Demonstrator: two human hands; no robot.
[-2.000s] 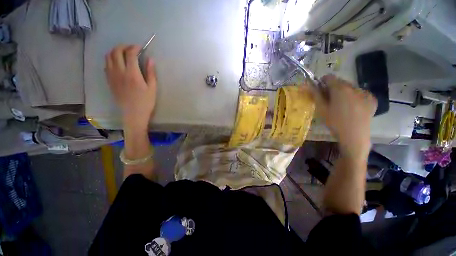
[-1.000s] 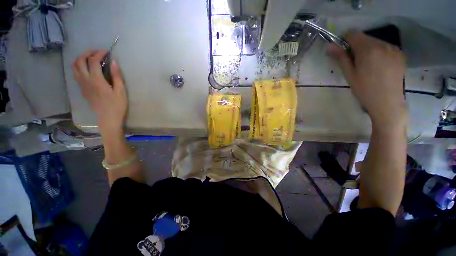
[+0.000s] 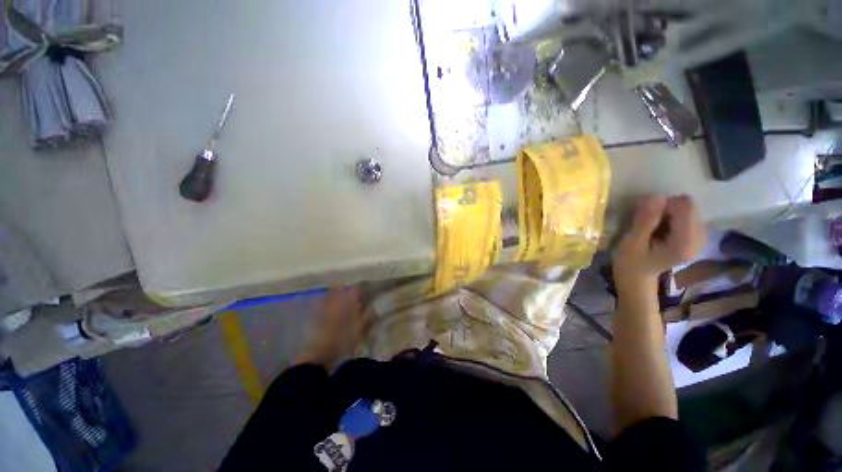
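Observation:
The awl [image 3: 198,177] with a dark bulb handle lies on the left of the table, its spike pointing away. A small round metal piece [image 3: 368,170] lies between it and the needle plate. Two yellow printed bands [image 3: 565,198] sit at the front table edge. A slim silver tool [image 3: 589,89] lies on the machine bed. My left hand [image 3: 343,318] is blurred, below the table edge beside the cream apron; its fingers are unclear. My right hand [image 3: 660,238] is at the front edge, right of the bands, fingers curled with nothing visible in them.
A black smartphone [image 3: 727,115] lies on the right of the machine bed, with a shiny metal piece [image 3: 667,114] beside it. The blurred machine head [image 3: 637,37] is above. A tied bundle of grey-white strips [image 3: 63,92] lies far left. A blue basket [image 3: 74,415] stands lower left.
My left hand has let go of the awl and dropped below the table edge. My right hand has let go of the silver tool and moved down towards the front edge. The view has shifted.

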